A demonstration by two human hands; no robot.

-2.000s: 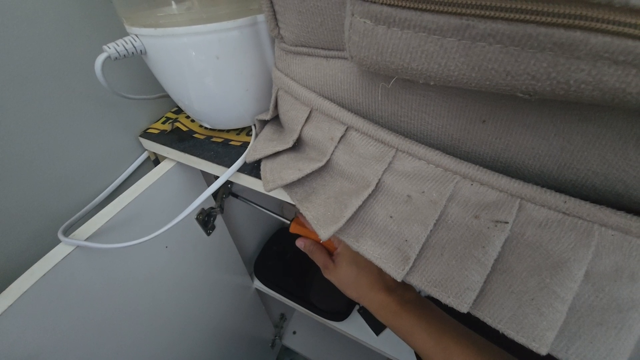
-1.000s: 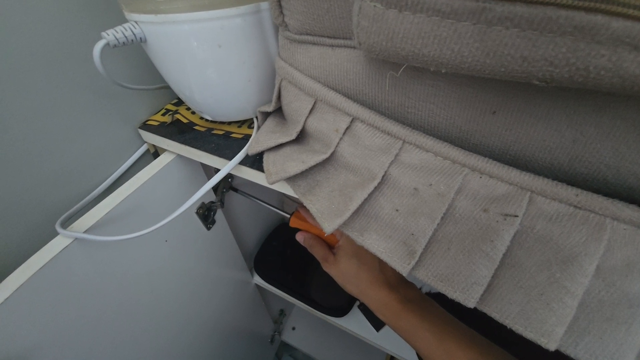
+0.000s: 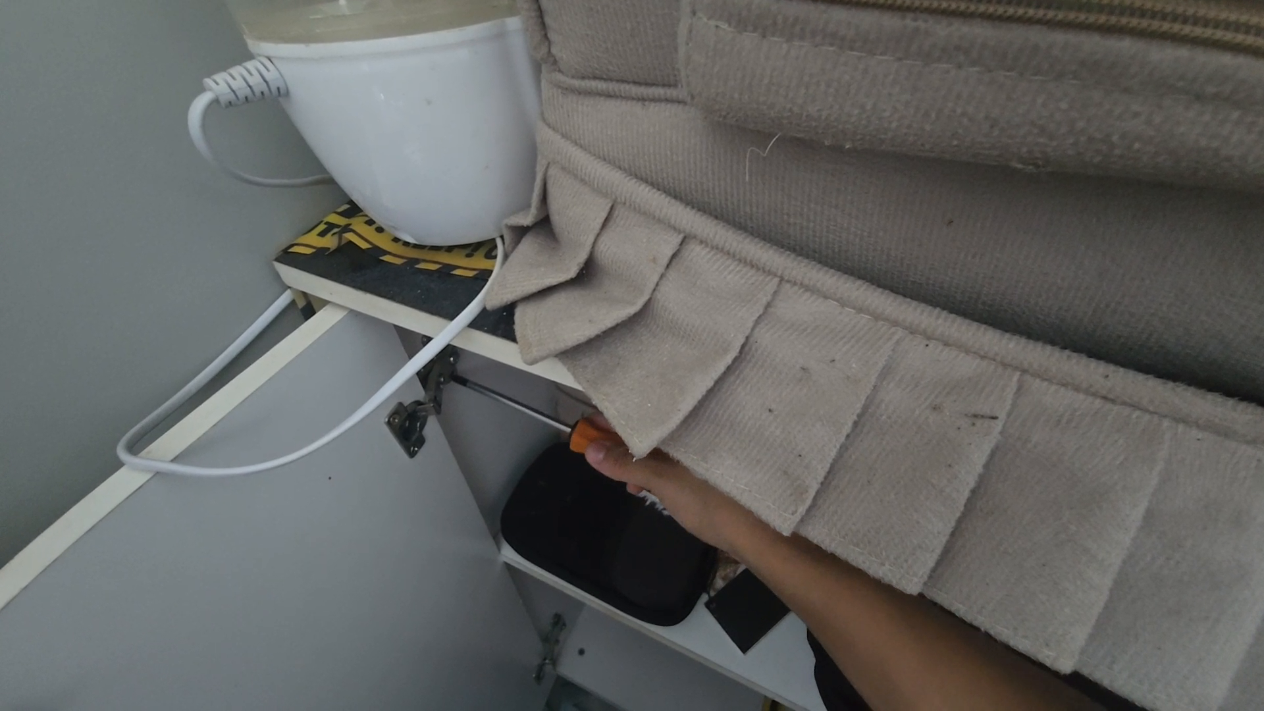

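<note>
My right hand [image 3: 642,474] comes in from the lower right and is closed around the orange handle of a screwdriver [image 3: 586,433]. The screwdriver's metal shaft [image 3: 509,403] points up and left, and its tip is at the metal cabinet hinge [image 3: 434,380] near the top of the side panel. Whether the tip sits in a screw is too small to tell. The hinge's other part lies by the open cabinet door [image 3: 326,533]. Hanging pleated fabric [image 3: 731,395] partly covers the handle and my fingers. My left hand is out of sight.
A white appliance [image 3: 425,128] stands on the cabinet top [image 3: 395,286], which bears yellow and black tape. Its white cable [image 3: 296,456] loops in front of the hinge and over the door edge. A black container [image 3: 602,543] sits on the shelf; a lower hinge [image 3: 549,647] shows below.
</note>
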